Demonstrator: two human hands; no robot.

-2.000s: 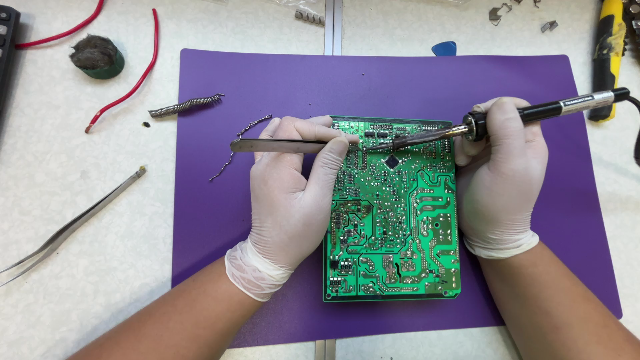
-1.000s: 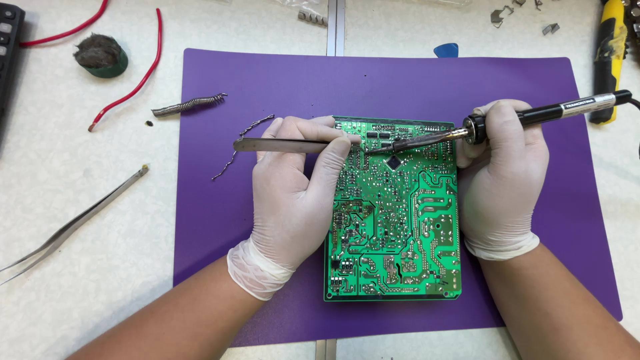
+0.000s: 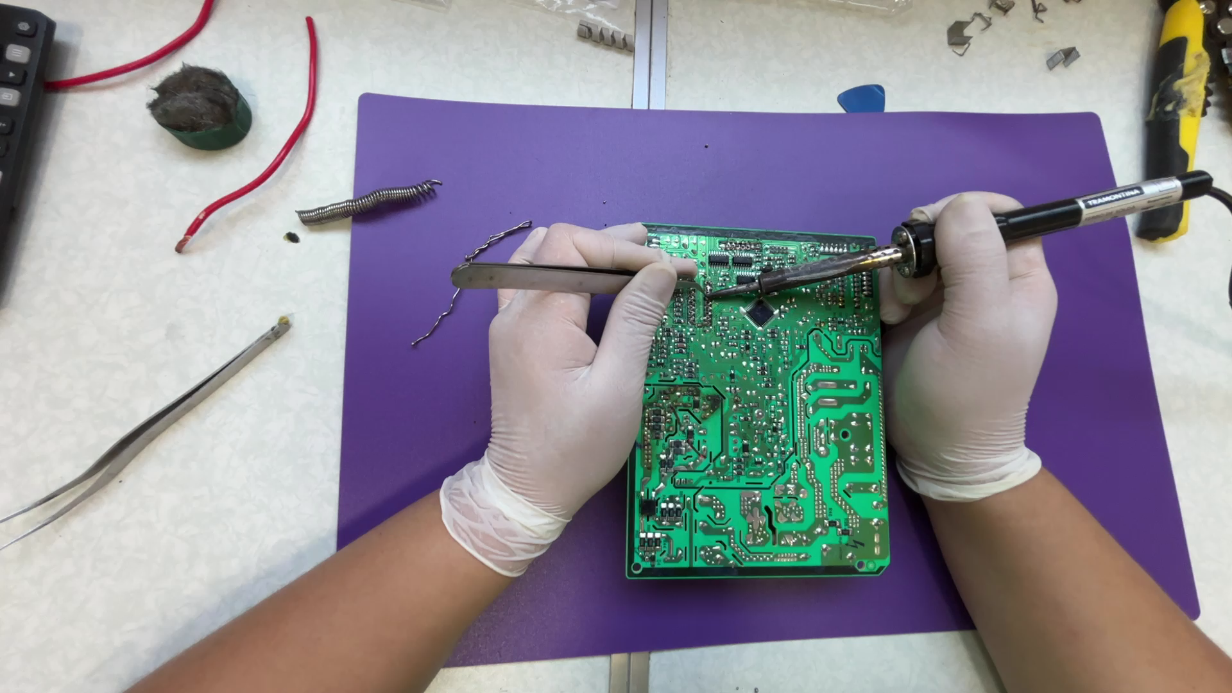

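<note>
A green printed circuit board (image 3: 760,414) lies on a purple mat (image 3: 462,597), its soldered side with small chips facing up. Gloved, my left hand (image 3: 577,366) holds metal tweezers (image 3: 549,278) between thumb and fingers; their tips are at the board's upper left part. Also gloved, my right hand (image 3: 972,337) grips a Tramontina soldering iron (image 3: 1088,208) beside the board's right edge. The iron's dark tip meets the board close to the tweezer tips, just above left of a square black chip (image 3: 760,312). Whether the two tips touch cannot be told.
Left of the mat lie other tweezers (image 3: 144,433), a red wire (image 3: 298,135) and a green cup of metal wool (image 3: 204,108). Coiled solder (image 3: 371,202) crosses the mat's edge; a twisted wire (image 3: 496,238) lies near my left hand. A blue pick (image 3: 861,98) and yellow-black tool (image 3: 1172,115) are beyond.
</note>
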